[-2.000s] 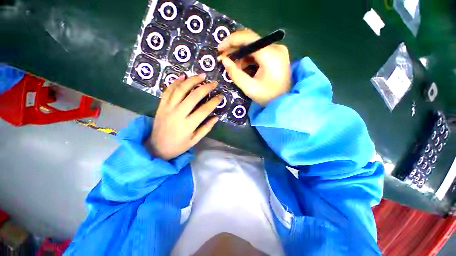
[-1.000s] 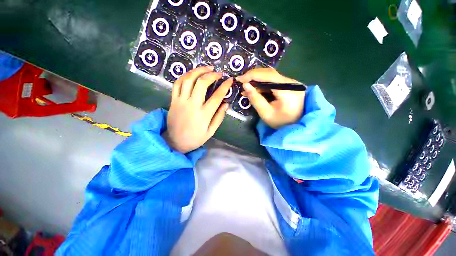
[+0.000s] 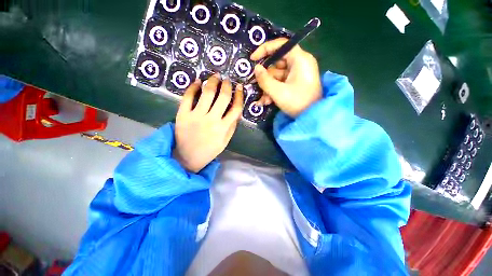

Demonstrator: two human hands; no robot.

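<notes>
A dark tray of parts point(image 3: 175, 58) with shiny clear edges lies in front of me, with rows of black rounded squares, each with a white ring point(image 3: 217, 55). My right hand point(image 3: 291, 78) grips black tweezers point(image 3: 295, 40), tilted with the rear end up and to the right. The tips point down at the tray's lower right part, beside a ringed part; what they touch is too small to tell. My left hand point(image 3: 207, 121) lies with spread fingers on the tray's near edge and hides part of the front row. It grips nothing that I can see.
On the green bench point(image 3: 356, 46) at the right are a clear labelled bag point(image 3: 422, 81), a second bag point(image 3: 438, 12), a white slip point(image 3: 398, 18) and a small part with a dark hole point(image 3: 462, 92). A ringed tray stack point(image 3: 463, 156) is at far right. Red crates point(image 3: 32, 116) are lower left.
Since a second ago, the tweezers have tilted more steeply and my right hand has risen slightly in view. My left hand still lies at the tray's near edge. The whole view has shifted slightly.
</notes>
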